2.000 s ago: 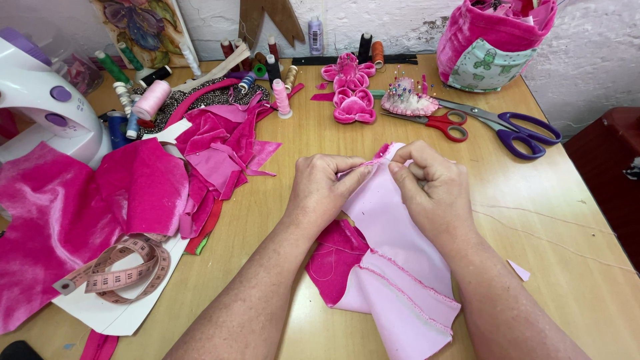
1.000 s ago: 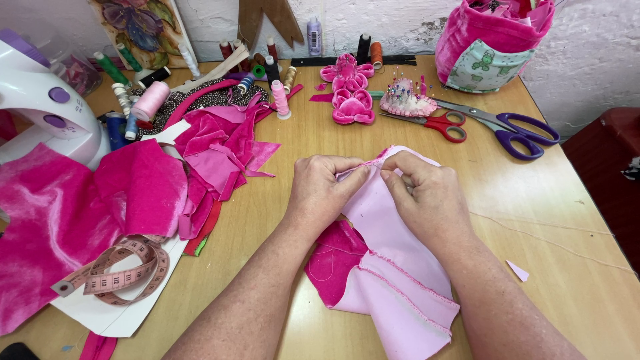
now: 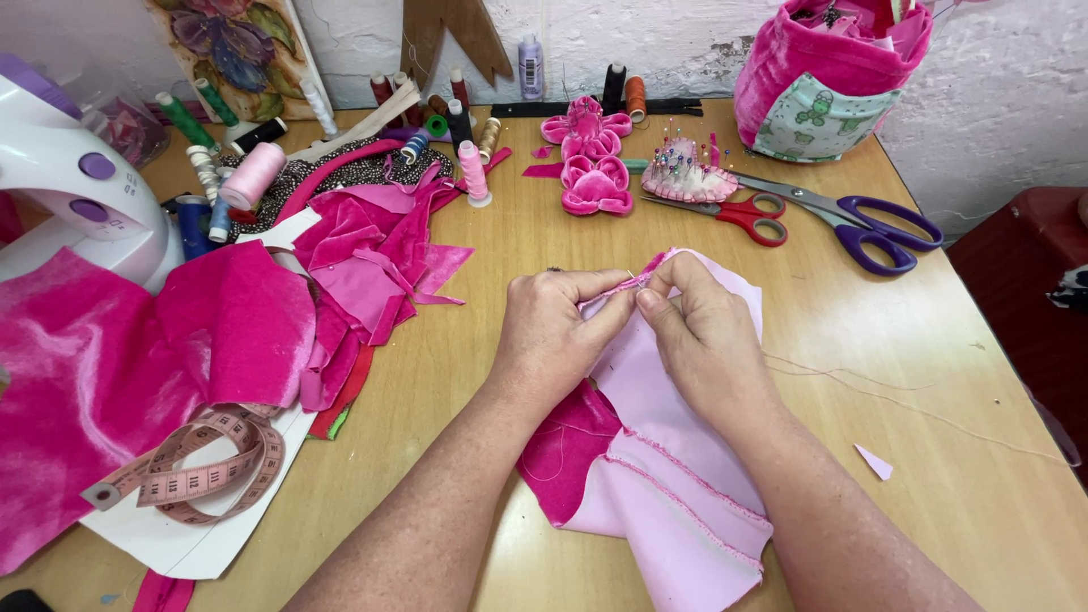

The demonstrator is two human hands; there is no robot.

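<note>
A sewn piece of pink velvet fabric, its pale lilac underside outward, lies over the middle of the wooden table, with frayed pink seams across its lower part. At its upper edge my left hand pinches the fabric between thumb and fingertips. Close beside it, my right hand grips the same edge, thumb against bent fingers. What looks like a needle tip shows at the left fingertips. Loose pink thread trails over the table to the right.
Scissors with purple handles, small red-handled scissors, a pincushion and pink velvet flower shapes lie beyond my hands. Pink fabric scraps, a tape measure, thread spools and a sewing machine are at left.
My right hand has moved slightly at the fabric's upper edge, its fingers now more curled. My left hand keeps its pinch in nearly the same place.
</note>
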